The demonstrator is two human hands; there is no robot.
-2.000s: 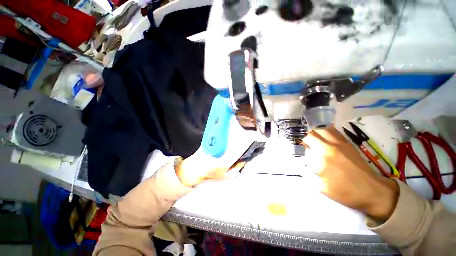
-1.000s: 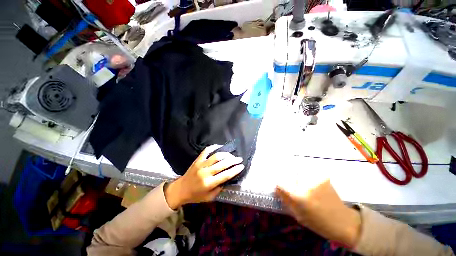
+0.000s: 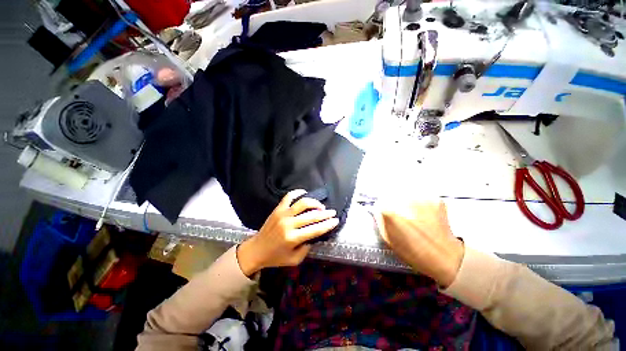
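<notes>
The black cloth [image 3: 254,130] lies in a heap left of the needle area, its near corner at the table's front edge. My left hand [image 3: 292,230] has curled fingers on that corner and pinches a folded bit of it. My right hand [image 3: 422,236] is closed, right of the cloth and touching none of it. Small dark tips show at its left side, seemingly the thread snips; glare hides most of the fingers. The needle area [image 3: 429,130] of the white sewing machine [image 3: 515,75] has no cloth under it.
Red-handled scissors [image 3: 549,195] lie on the table at right. A light-blue rounded plastic piece [image 3: 364,110] is left of the needle. A grey unit with a round vent [image 3: 82,123] stands at left. A measuring strip [image 3: 371,252] runs along the front edge.
My view has pulled back from the machine. My left hand has moved from beside the needle onto the cloth corner. My right hand has come down from the needle. The snips have left their place beside the scissors.
</notes>
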